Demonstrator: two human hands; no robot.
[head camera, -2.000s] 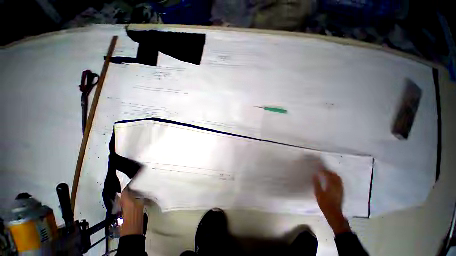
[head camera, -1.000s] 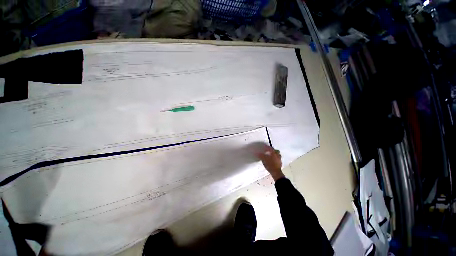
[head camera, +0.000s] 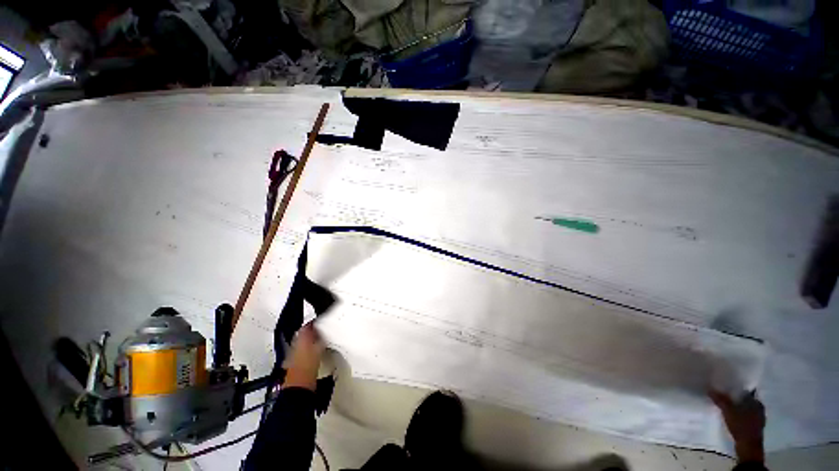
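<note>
A long white-topped cut panel (head camera: 497, 322) lies along the near side of the lay, with a dark gap along its far edge. Its left end is creased. My left hand (head camera: 303, 357) is closed at the panel's near left edge, just below a black fabric piece (head camera: 317, 297). My right hand (head camera: 741, 421) is at the panel's right end, blurred; its grip is unclear. The straight-knife cutting machine (head camera: 166, 377), with a yellow-orange band, stands left of my left forearm.
The white paper marker (head camera: 442, 193) holds a green pen-like tool (head camera: 577, 224), a thin brown strip (head camera: 281, 216), shears (head camera: 279, 167), a black offcut (head camera: 419, 121) and a dark block (head camera: 821, 253). Blue baskets (head camera: 736, 37) and cloth heaps lie beyond the table. My shoe (head camera: 435, 425) shows below.
The view swung right, then back left, bringing my left hand and the machine back in. My right hand has moved to the panel's near right end.
</note>
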